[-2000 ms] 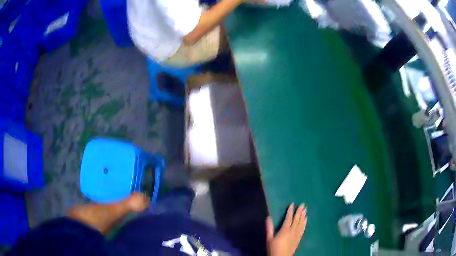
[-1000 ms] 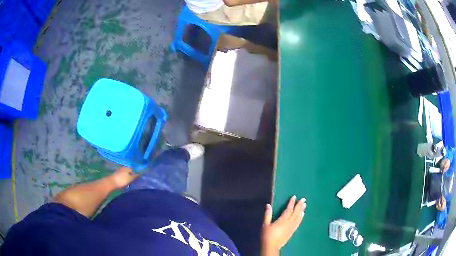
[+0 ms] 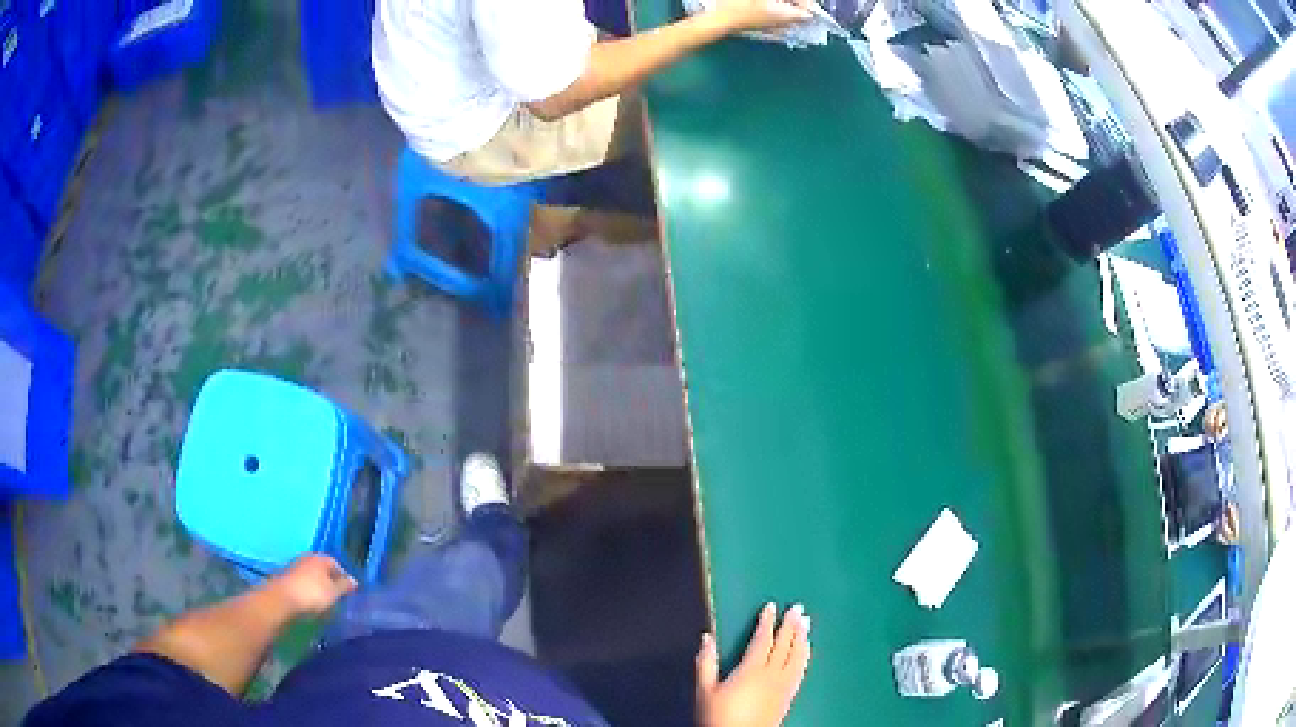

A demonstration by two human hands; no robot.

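A light-blue plastic stool (image 3: 263, 462) with a small centre hole stands on the floor at the lower left. My left hand (image 3: 316, 584) is at the stool's near edge with fingers curled; whether it grips the stool is unclear. My right hand (image 3: 760, 675) lies open and empty on the green bench top (image 3: 810, 426), close to its left edge, fingers spread and partly cut off by the bottom of the picture. A small folded white wipe (image 3: 937, 558) and a translucent bottle with a pump-like top (image 3: 935, 668) lie to the right of my right hand.
An open cardboard box (image 3: 604, 341) sits beneath the bench edge. A seated person (image 3: 483, 78) in a white top reaches onto the bench at the top, near white sheets (image 3: 967, 93). A black cylinder (image 3: 1102, 210) is farther right. Blue crates (image 3: 29, 405) line the left side.
The view has shifted, and the seated person's arm is in view again. My left hand stays by the stool, its fingers now clearer. My right hand stays flat on the bench.
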